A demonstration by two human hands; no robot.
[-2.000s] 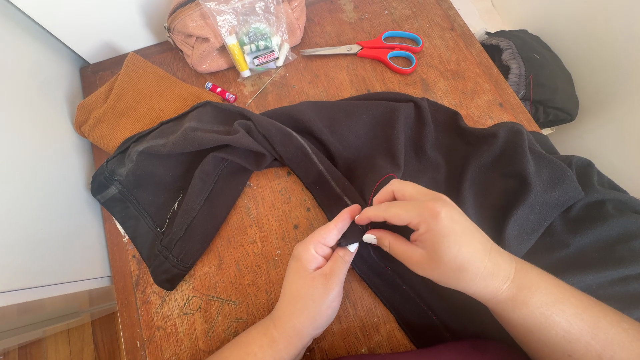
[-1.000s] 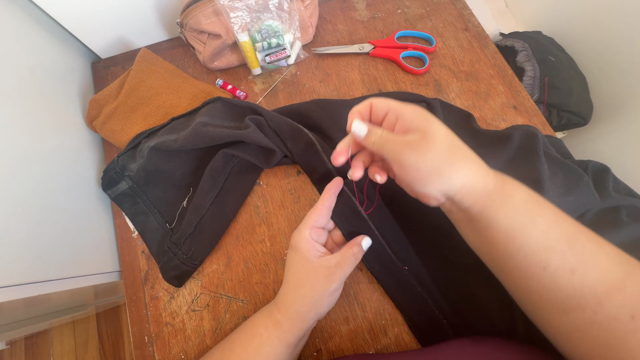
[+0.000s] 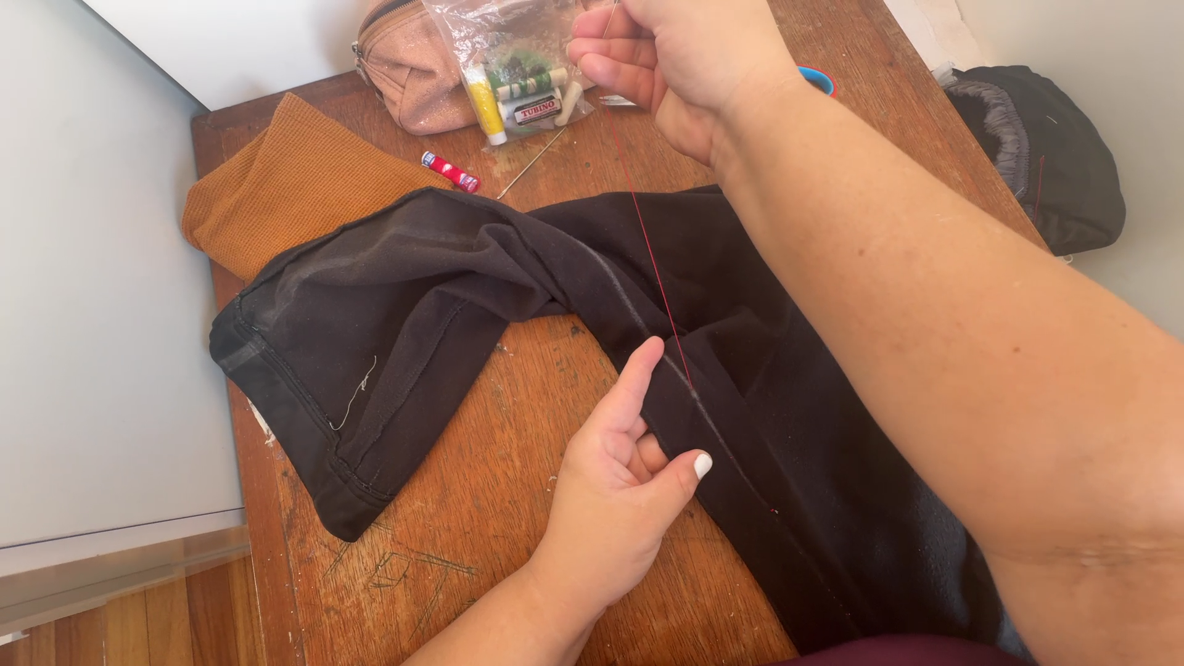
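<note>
Black fabric [image 3: 592,268], apparently a garment, lies folded across the wooden table. My left hand [image 3: 624,472] holds its edge, fingers beneath the cloth, with the index finger and thumb on its near side. A red thread [image 3: 649,250] runs taut from a pale line on the fabric up to my right hand [image 3: 661,55], raised at the top of the view. The fingers of that hand are closed on what looks like a sewing needle, partly visible at the frame's top edge. A loose pale thread [image 3: 356,393] lies on the fabric's left part.
Behind the fabric are a pink pouch [image 3: 416,74], a clear plastic bag [image 3: 513,88] of sewing supplies, a small red tube [image 3: 450,172] and a thin stick [image 3: 532,162]. Brown ribbed cloth [image 3: 296,185] lies at left. My right arm mostly hides the scissors [image 3: 818,80]. A dark bag [image 3: 1054,157] stands at right.
My right hand has risen away from the fabric, and the red thread, loosely looped one second ago, is now stretched straight. My left hand stays at the fabric's edge.
</note>
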